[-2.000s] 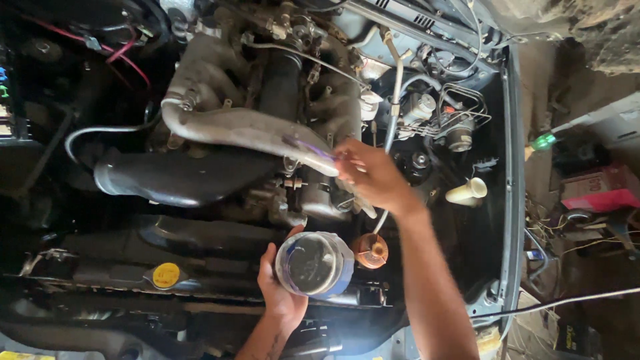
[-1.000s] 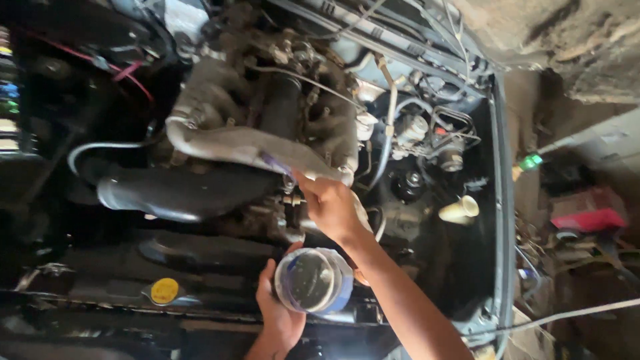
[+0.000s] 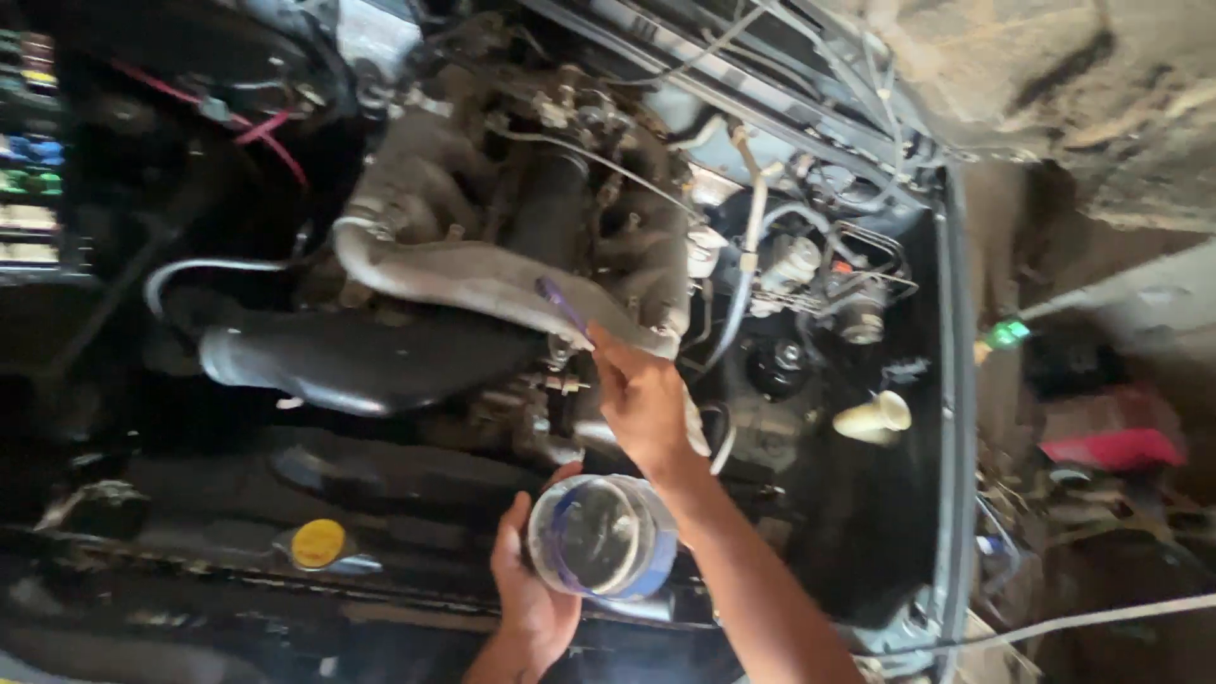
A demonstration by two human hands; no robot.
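Note:
My right hand [image 3: 638, 404] grips a thin purple-handled tool [image 3: 562, 306], probably a brush, whose far end lies over the grey metal intake pipe [image 3: 465, 275] of a car engine. Whether its tip touches the pipe is not plain. Below it, my left hand [image 3: 537, 584] holds a clear plastic tub [image 3: 603, 537] with a blue-marked side from its left and underside. The tub's open top faces me, and its contents look dark or clear. Left of my right hand lies a black air duct [image 3: 370, 361].
A yellow cap [image 3: 318, 543] sits at the lower left near the front panel. On the right are a cream plastic cup-shaped part [image 3: 872, 418], hoses and the fender edge [image 3: 953, 408]. A fuse box [image 3: 28, 161] shows at the far left, a grey cable [image 3: 1092, 619] at lower right.
My right hand has moved left along the pipe with the purple tool since the earliest frame, then stays near its middle. My left hand still holds the tub. The view has shifted slightly.

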